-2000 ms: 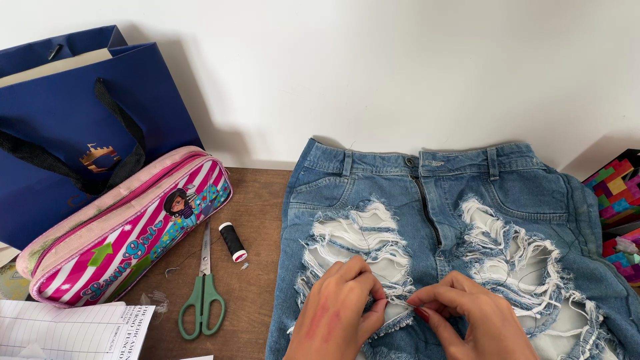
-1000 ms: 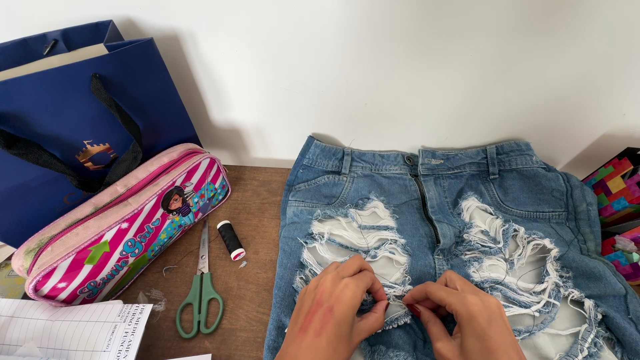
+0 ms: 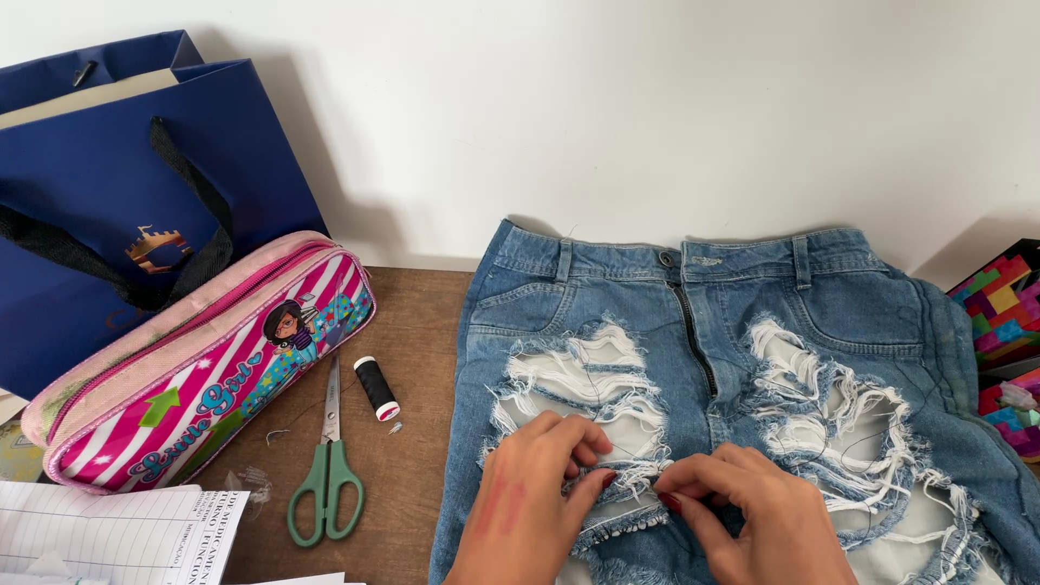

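Blue denim shorts or jeans [image 3: 520, 382] lie with the waistband toward the wall, their front showing frayed rips with white threads. Over the rip on the left side rests my left hand [image 3: 540, 487], thumb and forefinger a little apart at the frayed edge. My right hand [image 3: 731, 508] is beside it, thumb and forefinger pinched together at the same rip's right edge; whatever is between the fingertips is too small to tell. Fine dark thread runs loosely across both rips. A spool of black thread [image 3: 375, 388] and green-handled scissors [image 3: 327, 479] lie left of the denim.
A pink striped pencil case [image 3: 219, 366] leans by a blue paper bag [image 3: 122, 179] at the left. Printed, lined papers [image 3: 97, 528] lie at the lower left. Colourful block-patterned boxes [image 3: 1003, 305] stand at the right edge. A white wall [image 3: 617, 114] rises behind the wooden table [image 3: 406, 325].
My left thumb and forefinger have moved apart. My right hand stays near the same frayed rip, its fingertips pinched.
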